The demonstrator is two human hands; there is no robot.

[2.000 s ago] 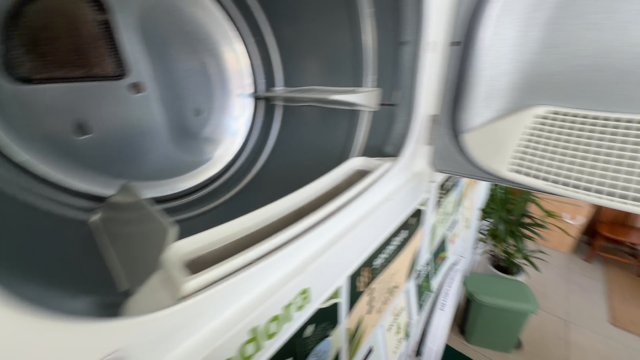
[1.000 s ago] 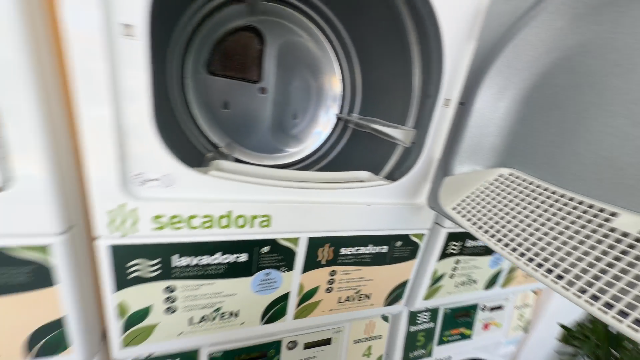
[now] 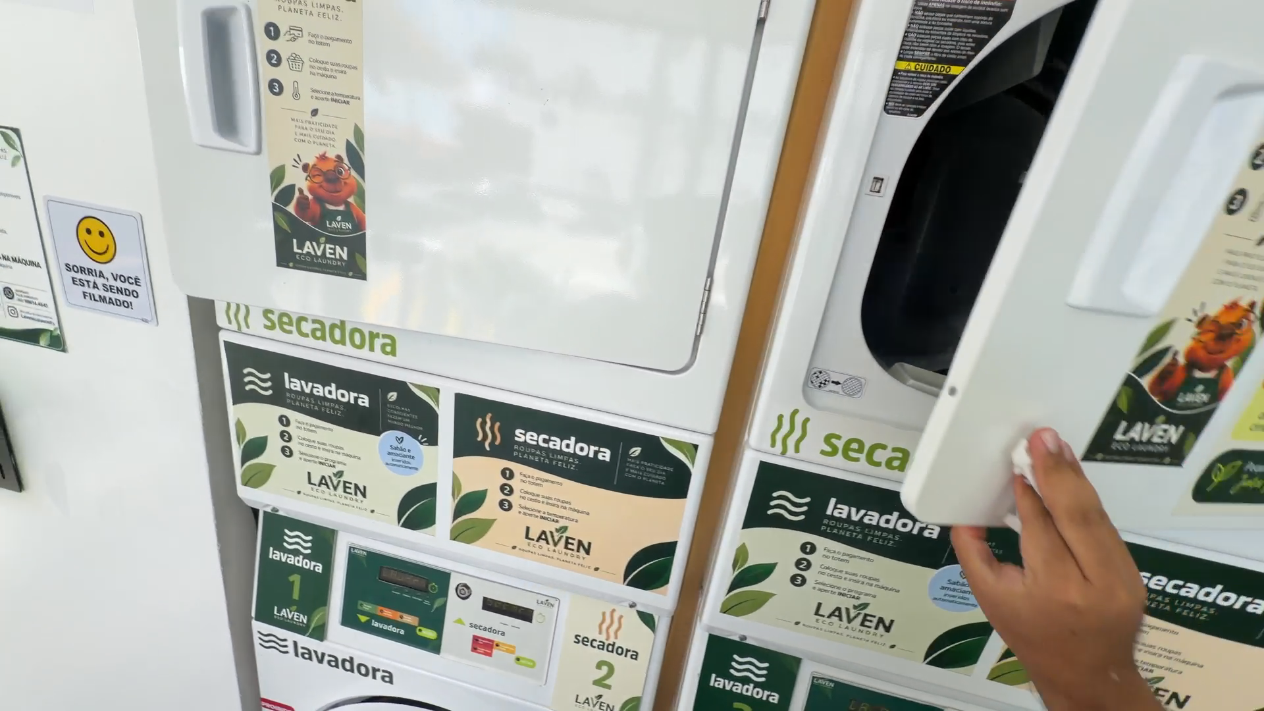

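Note:
At the lower right, my right hand (image 3: 1066, 583) is on the bottom corner of a white dryer door (image 3: 997, 395), fingers over its outer face and thumb near the lower edge. A bit of white cloth or paper (image 3: 1022, 462) is pinched between the fingers and the door. The door stands partly open, and behind it shows the dark drum opening (image 3: 948, 227) of the dryer. My left hand is out of view.
On the left a second dryer door (image 3: 553, 178) is closed, with a recessed handle. Below run printed panels (image 3: 573, 494) and a washer-dryer control panel (image 3: 449, 607). A wooden strip (image 3: 760, 296) divides the machine stacks. A smiley sign (image 3: 102, 259) hangs on the left wall.
The dryer door, wide open with its inner side showing before, now stands partly over the opening. My right hand has come into view on it. The view has swung left.

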